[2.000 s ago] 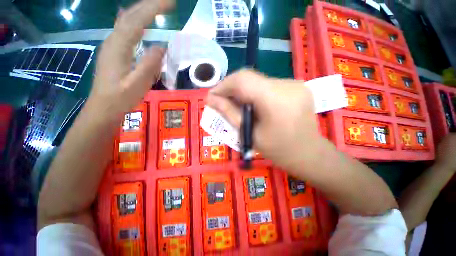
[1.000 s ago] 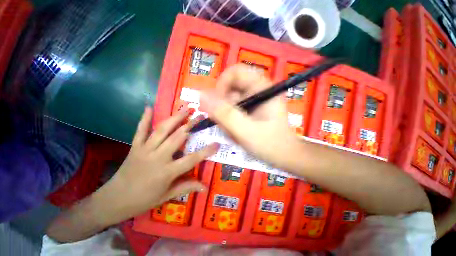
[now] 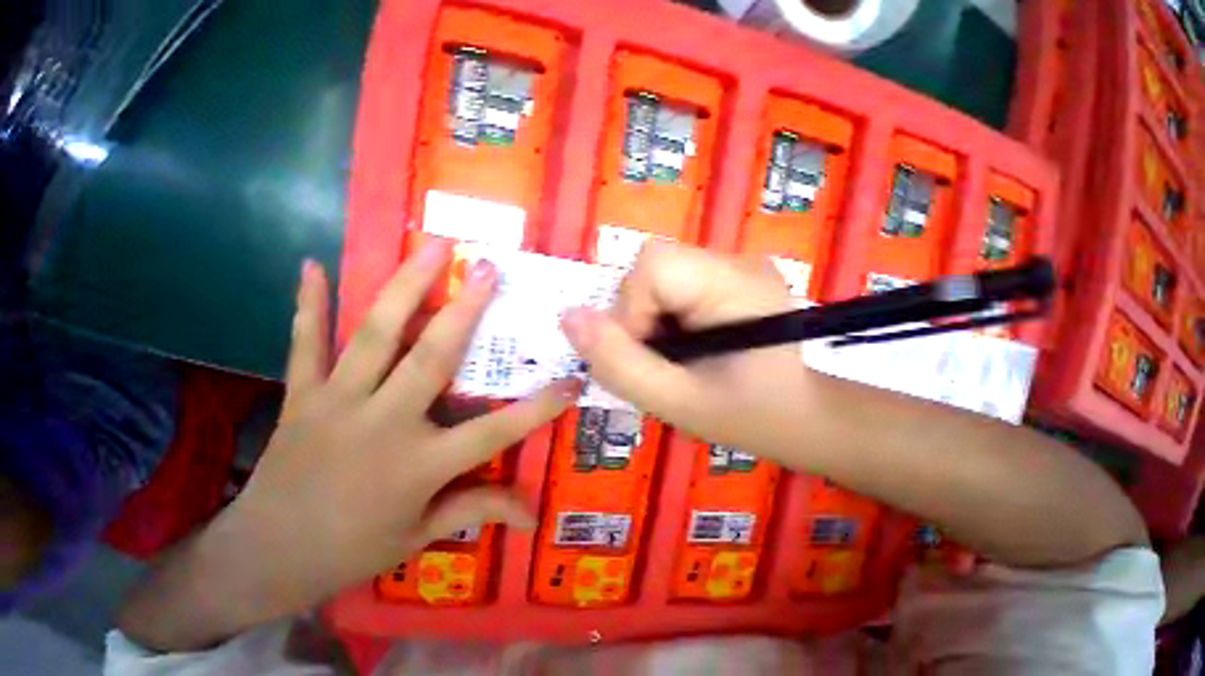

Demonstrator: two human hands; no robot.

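Note:
A white label strip (image 3: 925,372) lies flat across the middle of the foam tray (image 3: 354,218). My left hand (image 3: 383,396) is spread with its fingertips on the strip's left end. My right hand (image 3: 720,317) holds a black marker pen (image 3: 872,314) in a writing grip, its body pointing right; the tip is hidden by my fingers at the strip. Orange phone bodies (image 3: 489,165) sit open-backed in the tray's two rows, with white labels on them. The strip and my hands partly cover several phones.
Red-pink foam trays with orange phones stand stacked (image 3: 1110,251) at the right. A white label roll (image 3: 846,20) is cut off by the top edge. The green bench (image 3: 198,251) shows at left. A person's dark sleeve (image 3: 79,436) is at far left.
The pen swung from pointing up-right to nearly level. My right hand moved slightly right and down, and the view moved closer to the tray. Two seconds ago my left hand was raised near the roll.

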